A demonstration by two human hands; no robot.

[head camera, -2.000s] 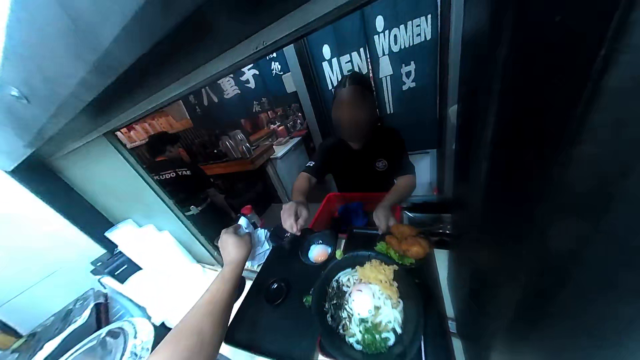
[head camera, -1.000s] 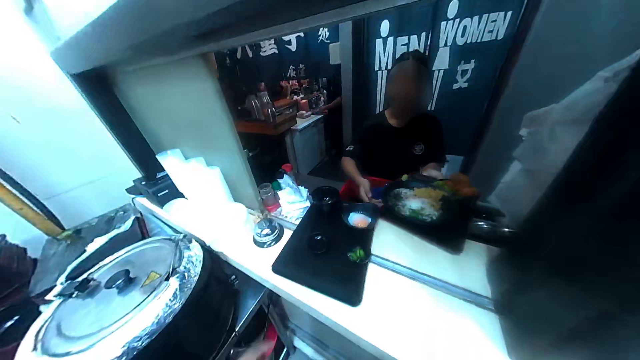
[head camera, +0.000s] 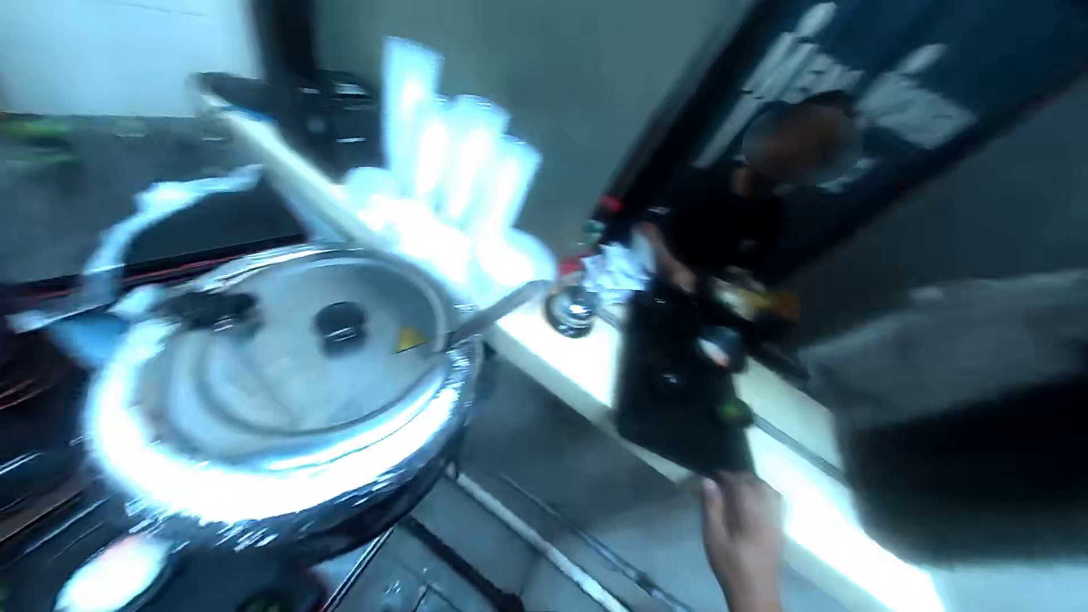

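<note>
The frame of now is blurred. My right hand (head camera: 744, 518) is at the near edge of a black tray (head camera: 684, 416) on the counter; whether the fingers grip it is hard to tell. On the tray are a small dark dish (head camera: 670, 380), a small bowl with a pale food in it (head camera: 721, 347) and some green garnish (head camera: 733, 412). My left hand is out of view. Across the counter, a person in a dark shirt (head camera: 722, 217) has an arm (head camera: 671, 259) near the tray's far end. Fried food (head camera: 769, 304) shows beside that person.
A large round pot with a lid (head camera: 297, 340) and foil around its rim stands left, a utensil (head camera: 497, 314) by its edge. White stacked containers (head camera: 459, 187) stand behind. A shiny round container (head camera: 571, 310) and crumpled white paper (head camera: 616, 268) are left of the tray.
The large noodle bowl was on the tray two seconds ago, then over beside the other person. My right hand has come to the tray's near edge. The view has swung left and tilted.
</note>
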